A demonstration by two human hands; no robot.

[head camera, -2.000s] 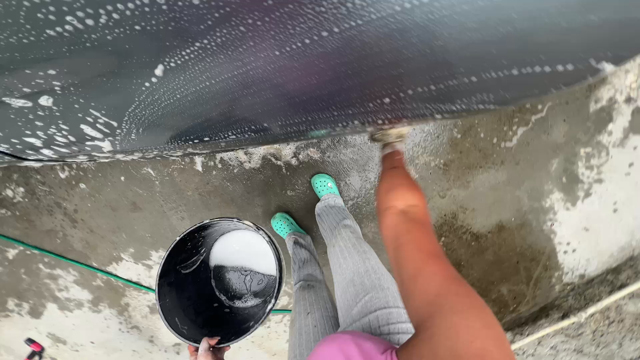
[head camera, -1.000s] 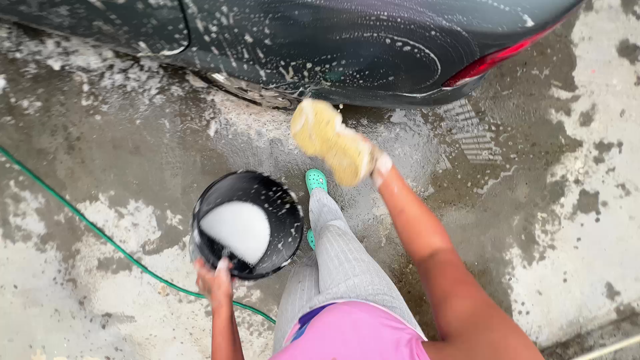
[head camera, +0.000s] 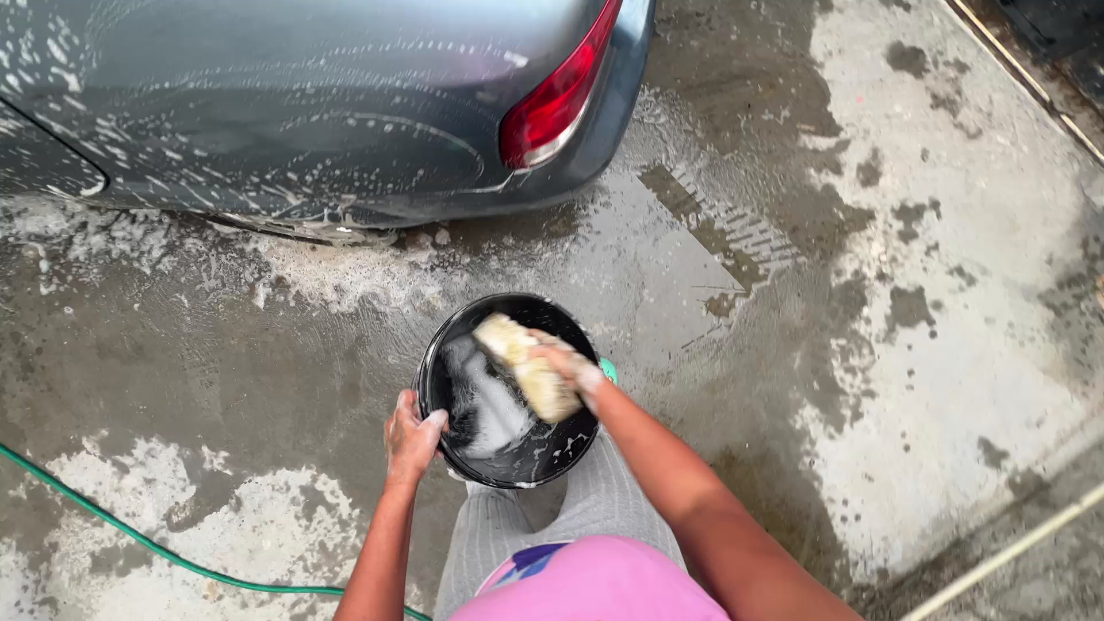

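Observation:
My left hand (head camera: 414, 434) grips the left rim of a black bucket (head camera: 429, 354), its thumb over the edge. White suds (head camera: 493, 414) float on the dark water inside. A pale yellow sponge (head camera: 517, 354), blurred by motion, is within the bucket's opening, and my right hand (head camera: 565, 366) holds it from the right. Whether the sponge touches the water, I cannot tell. Beyond the bucket is the rear side of a dark grey car (head camera: 345, 112), streaked with foam, with a red tail light (head camera: 556, 108).
A green hose (head camera: 164, 552) runs along the concrete at lower left. Foam and wet patches lie on the ground (head camera: 345, 285) beside the car's partly visible rear wheel (head camera: 302, 231). A pale pipe or strip (head camera: 1009, 552) crosses the lower right.
My right hand has brought the sponge from near the car's side down into the bucket's opening. My left hand keeps hold of the bucket's rim. The view has shifted toward the car's rear.

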